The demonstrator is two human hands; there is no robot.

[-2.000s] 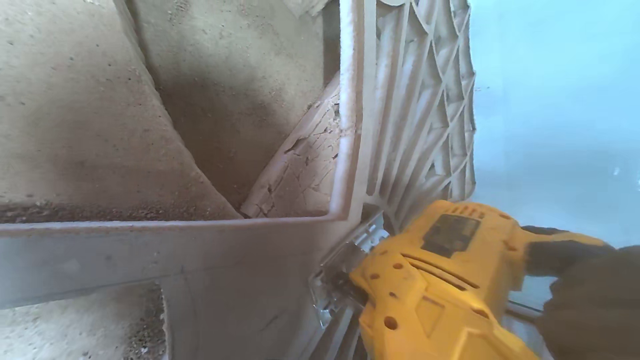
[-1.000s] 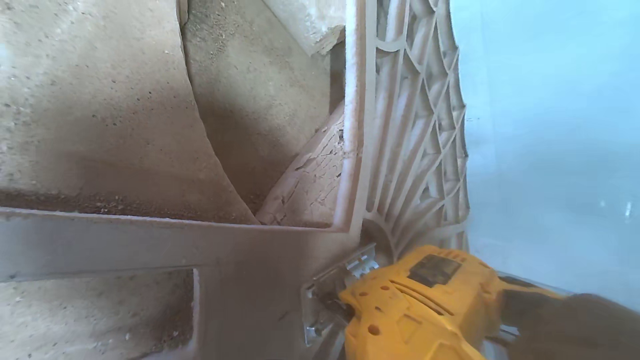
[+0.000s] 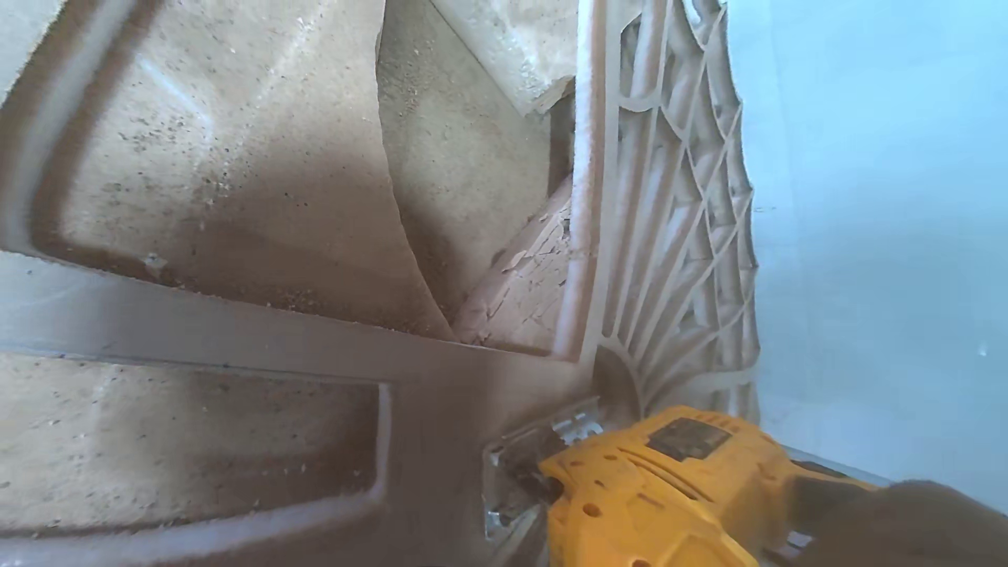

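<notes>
At the lower right, my right hand (image 3: 906, 524), dark and blurred, grips the rear handle of a yellow power jigsaw (image 3: 669, 488). The saw's metal base plate (image 3: 512, 472) rests on a flat dusty panel (image 3: 449, 409), just below the corner of a large cutout. A lattice of carved curved ribs (image 3: 677, 197) runs up the panel's right side, above the saw. The blade is hidden by the tool body. My left hand is outside the picture.
Through the large opening lie a dusty curved sheet (image 3: 299, 173) and a cracked, flaking piece (image 3: 524, 291). A second opening (image 3: 189, 441) is at the lower left. A smooth pale blue surface (image 3: 882, 236) borders the ribs on the right.
The jigsaw and my right hand sit lower in the picture than two seconds ago, partly because the view has shifted. My right hand keeps its grip.
</notes>
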